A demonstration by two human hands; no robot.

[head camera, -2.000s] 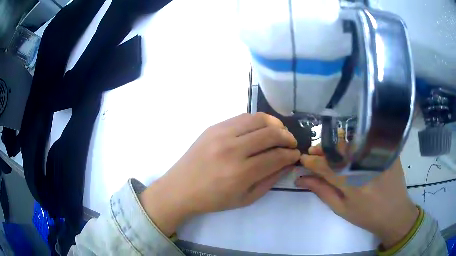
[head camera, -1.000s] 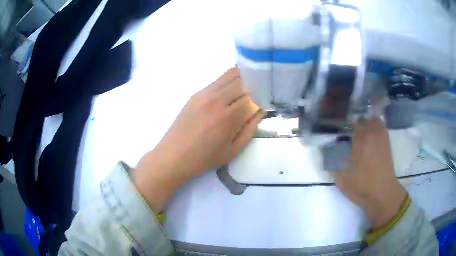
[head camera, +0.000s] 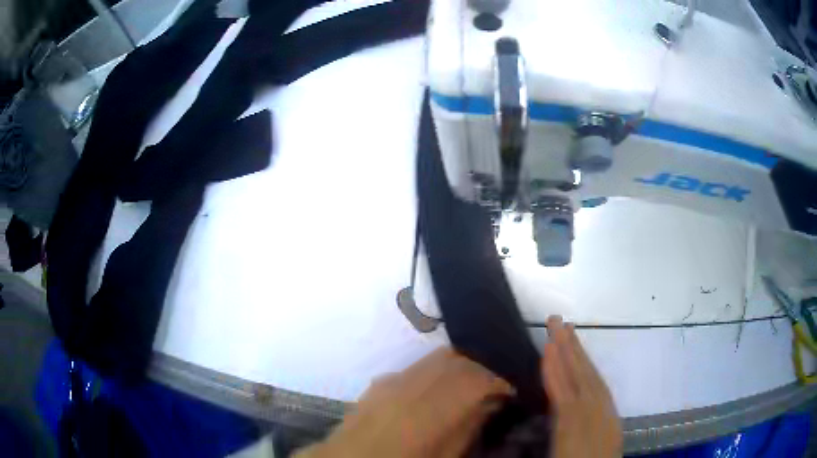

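A black fabric strip (head camera: 475, 268) runs from behind the sewing machine head (head camera: 573, 72), along the left of the needle area, down to the table's front edge. My left hand (head camera: 430, 402) grips the strip near the front edge, its fingers curled on the dark cloth. My right hand (head camera: 578, 394) lies along the strip's right side with fingers extended; whether it pinches the cloth is hidden low in the picture. The needle and presser foot are too small to make out clearly. A grey-blue attachment (head camera: 554, 234) hangs right of the needle area.
Spare black strips (head camera: 125, 286) lie draped at the left, one short end (head camera: 242, 148) sticking out. A measuring tape (head camera: 296, 402) runs along the table's front edge. A tension knob (head camera: 593, 148) is on the machine head. Loose threads (head camera: 708, 309) lie at the right. Blue material (head camera: 197, 420) shows below the table.
Both hands have moved from the needle area down to the front edge. The long black strip now shows along the machine's left side. The view has shifted, showing more of the machine head.
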